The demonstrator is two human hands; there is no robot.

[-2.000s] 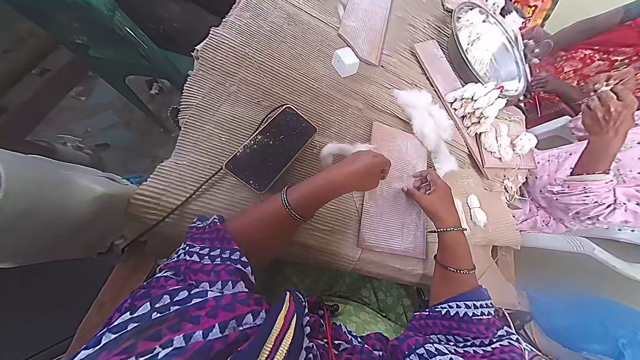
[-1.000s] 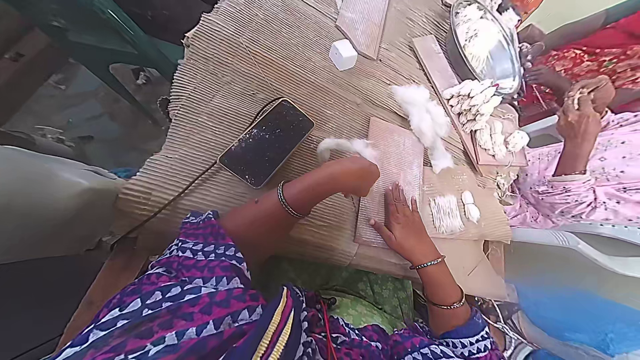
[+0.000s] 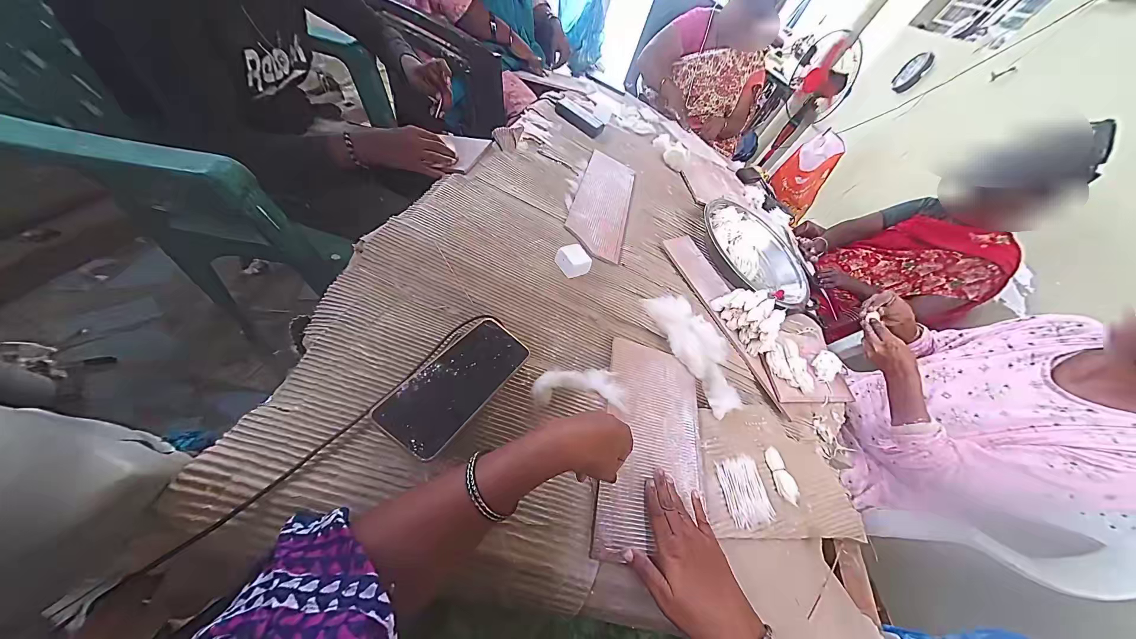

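A ribbed, pale pinkish board (image 3: pixel 652 399) lies on the table before me. My left hand (image 3: pixel 590 446) is curled over its left edge, just below a thin tuft of white cotton (image 3: pixel 581 387); whether its fingers hold the cotton is hidden. Palm down, my right hand (image 3: pixel 688 555) rests with spread fingers on the board's lower right part. Beyond the board's upper right corner lies a larger piece of loose cotton (image 3: pixel 697 346). To the right, a row of thin white cotton wicks (image 3: pixel 745 493) and a small white bundle (image 3: pixel 782 477) lie on a brown cardboard piece (image 3: pixel 812 497).
A smartphone (image 3: pixel 451 389) with a cable lies left on the corrugated cardboard table cover (image 3: pixel 355 355). Farther off are a white block (image 3: pixel 573 260), another board (image 3: pixel 601 207), a metal tray (image 3: pixel 794 280) of cotton and piled wick bundles (image 3: pixel 750 319). Several people sit around the table.
My right hand, with fingers bent over the board two seconds ago, now lies flat, lower on it. The view has tilted up, showing more of the table and people.
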